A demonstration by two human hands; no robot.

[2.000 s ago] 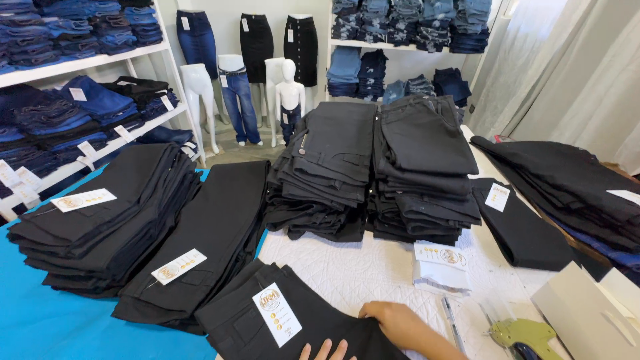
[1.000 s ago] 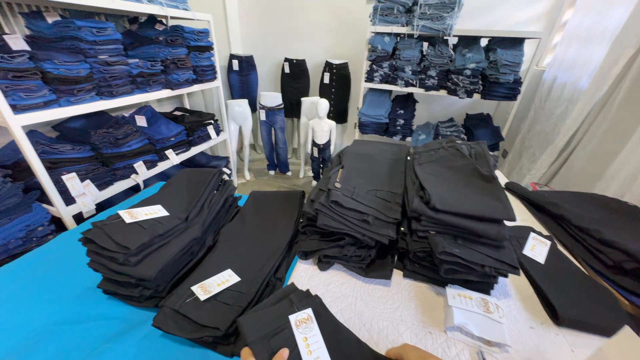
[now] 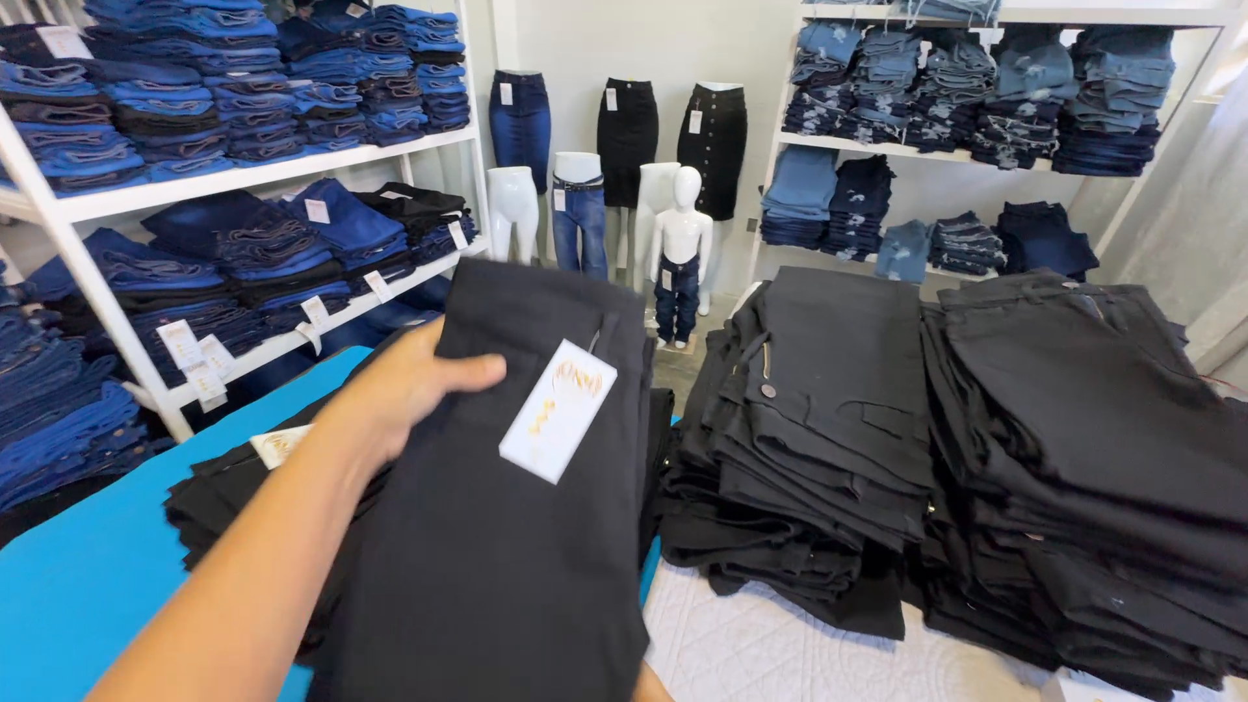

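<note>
My left hand (image 3: 414, 390) grips the left edge of a folded pair of black trousers (image 3: 497, 546), thumb on top and the other fingers hidden beneath. A white hang tag (image 3: 559, 411) with gold print is attached near the upper end of the trousers. Only a small part of my right hand (image 3: 651, 685) shows at the bottom edge, beside the lower end of the trousers; its fingers are hidden. The trousers are held up over a tagged stack of black trousers (image 3: 219, 497) on the left, which they partly cover.
Two tall stacks of folded black trousers, one in the middle (image 3: 848, 361) and one at the right (image 3: 1072, 380), stand on a white quilted cloth (image 3: 741, 634). A blue cloth (image 3: 88, 585) lies at left. Behind are shelves (image 3: 273, 166) of folded jeans and several mannequins (image 3: 685, 229).
The tagged black trousers, low at the front edge before, are now lifted and further left, over the left stacks. My left arm now reaches well into view. The view has shifted.
</note>
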